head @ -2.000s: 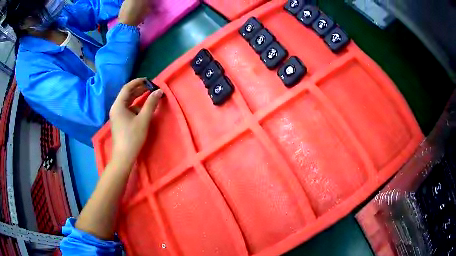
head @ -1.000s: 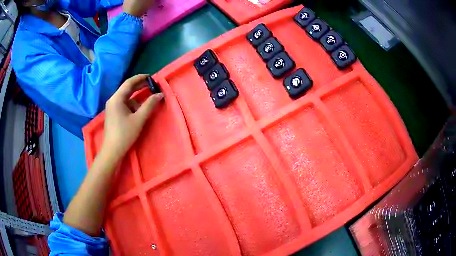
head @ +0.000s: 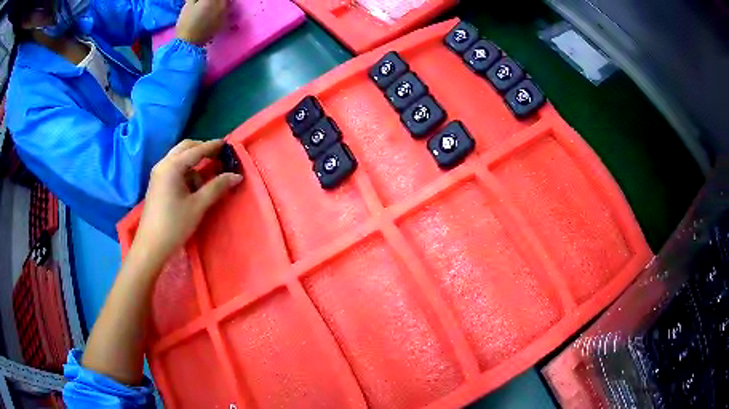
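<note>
My left hand [head: 177,192] is bare and reaches over the upper left of a coral-red compartment tray [head: 382,217]. Thumb and fingers hold a small black module housing [head: 229,159] at the divider of an upper compartment, partly hidden by the fingers. To its right, three black housings [head: 318,139] touch in a short row. Several more form a row [head: 404,90], with its lowest housing [head: 450,144] slightly apart. Another row of several housings [head: 503,73] lies at the upper right. Their faces carry white marks. My right hand is not in view.
A worker in a blue smock [head: 80,120] sits at upper left by a pink mat [head: 256,32]. Another coral tray [head: 360,24] is at the top. Clear blister trays with black parts [head: 679,335] stand at lower right. The bench [head: 264,76] is green.
The view has shifted, so the tray and housings appear further left and slightly lower than a second ago. My left hand still holds the black housing at the same part of the tray.
</note>
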